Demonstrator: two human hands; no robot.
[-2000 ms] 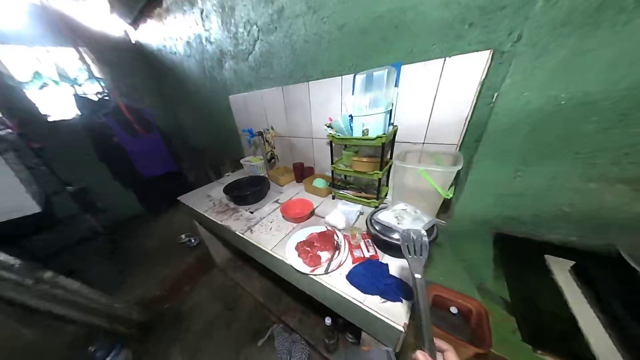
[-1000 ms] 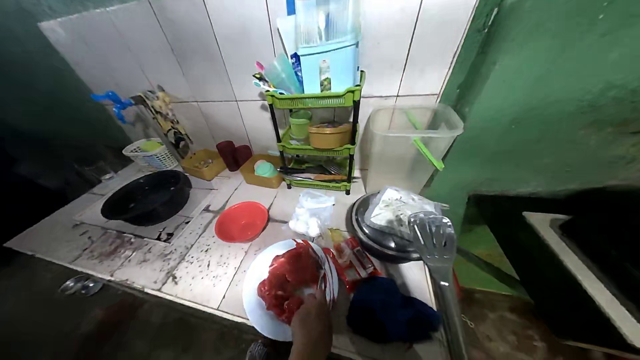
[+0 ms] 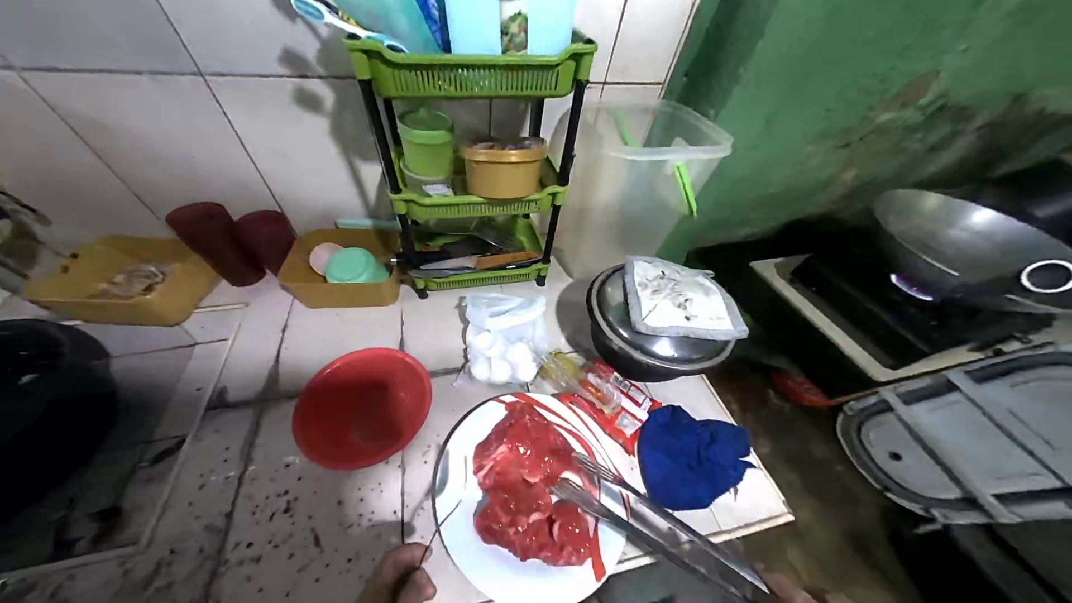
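Pieces of raw red meat [image 3: 528, 486] lie on a white plate with red stripes [image 3: 469, 553] at the counter's front. My right hand [image 3: 796, 589], mostly cut off at the lower right, holds metal tongs [image 3: 662, 528]; their tips are at the meat's right side. The thumb and fingertips of my left hand [image 3: 404, 576] are at the plate's lower left edge, where a thin dark line shows; whether they grip anything is unclear. A blue cloth [image 3: 693, 456] and red packets [image 3: 615, 406] lie right of the plate. Behind it stands a plastic bag of eggs [image 3: 502, 347].
A red plastic bowl [image 3: 362, 409] sits left of the plate. Behind are a lidded metal pot [image 3: 662, 352], a green tiered rack [image 3: 477, 79] with knives, and a clear plastic bin [image 3: 628, 193]. To the right, a wok [image 3: 963, 234] stands on a gas stove with a lit flame.
One hand was over the meat a second ago; my left hand is now at the plate's lower left edge. The tongs, earlier upright at the right, now slant down to the meat. The view has moved closer.
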